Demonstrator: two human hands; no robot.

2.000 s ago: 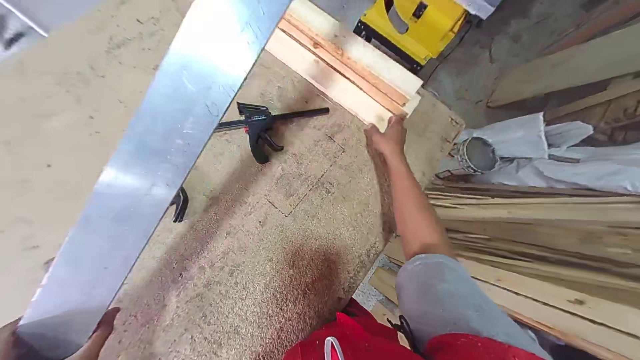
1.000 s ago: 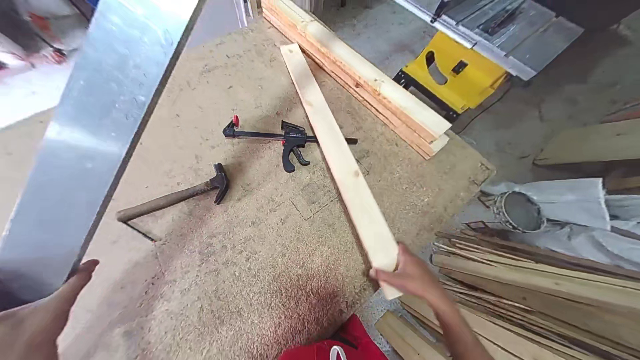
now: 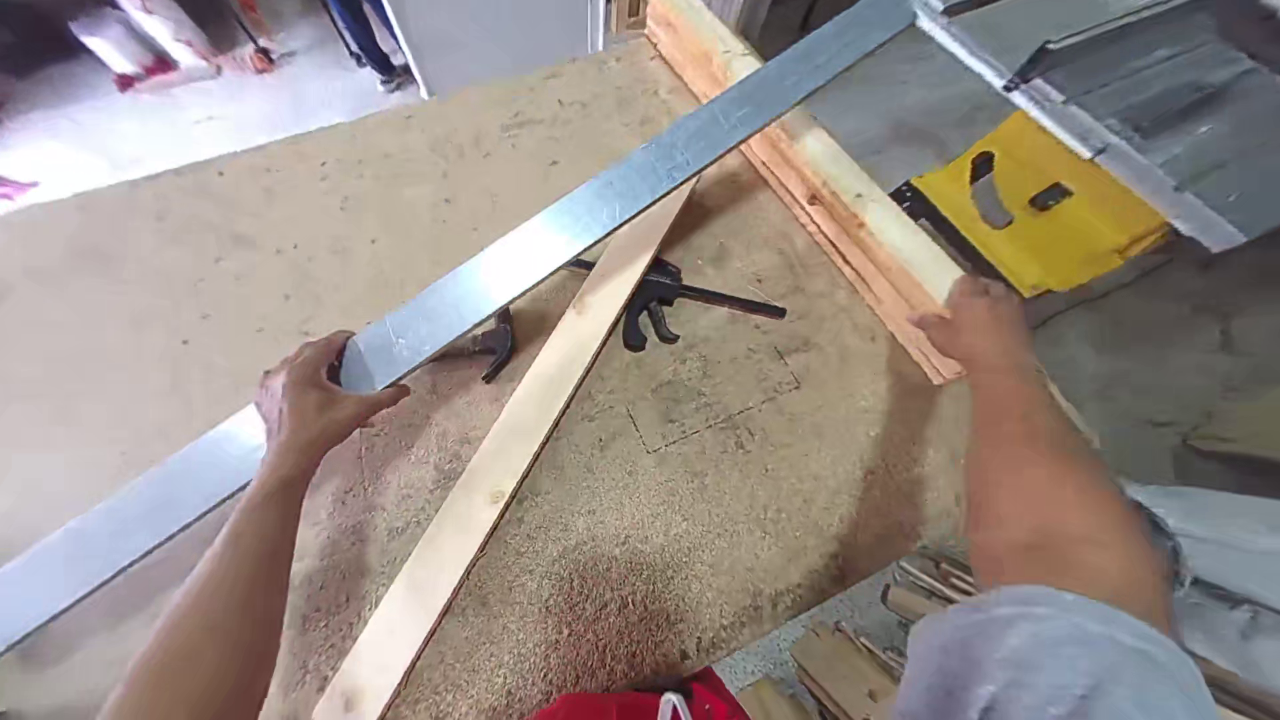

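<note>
My left hand (image 3: 318,400) grips a long metal straightedge (image 3: 600,205) that slants up to the right across the workbench. Its upper part crosses above a stack of wooden boards (image 3: 840,200). At the near end of that stack, my right hand (image 3: 980,325) is on the top board, thumb over the end. A single narrow wooden board (image 3: 520,440) lies diagonally on the bench, its far end partly under the straightedge. It covers part of a black bar clamp (image 3: 655,300). A claw hammer (image 3: 495,345) lies left of the board, partly hidden.
The workbench top (image 3: 700,520) carries sawdust. Past its right edge stands a yellow table saw (image 3: 1040,205) with a grey top. Offcuts and boards (image 3: 850,670) lie below the near right edge. A person's legs (image 3: 370,40) show beyond the bench at the top left.
The right hand has let go of the single board, held one second ago, and moved to the stack. That board now slants the other way. The straightedge has swung over the stack.
</note>
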